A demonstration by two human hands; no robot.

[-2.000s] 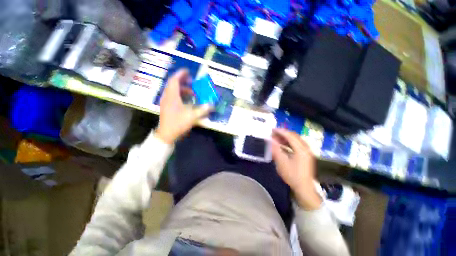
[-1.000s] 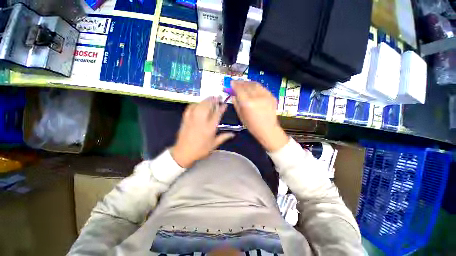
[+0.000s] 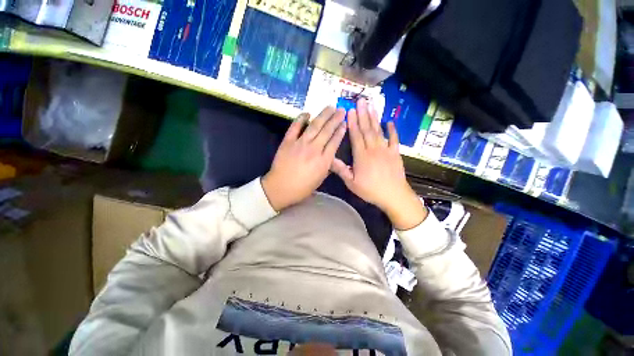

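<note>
A blue pack (image 3: 347,103) lies at the bench edge, mostly hidden under my fingertips, with a white housing (image 3: 376,99) partly showing around it. My left hand (image 3: 304,158) is flat, palm down, its fingertips at the pack's left side. My right hand (image 3: 374,157) is also palm down, its fingertips over the pack and housing. Both hands look pressed on the parts with the fingers extended. Whether the pack sits inside the housing is hidden by the fingers.
The metal jig (image 3: 338,61) and a dark hanging tool (image 3: 391,28) are just beyond my hands. Black pads (image 3: 480,62) and white covers (image 3: 571,125) are to the right. Cartons (image 3: 125,233) flank my knees; a blue crate (image 3: 546,271) is at lower right. White units (image 3: 400,274) sit by my right knee.
The blue pack, earlier held up in my left hand, is now down at the bench edge. Both hands have come together over it, fingers straightened. The view has shifted.
</note>
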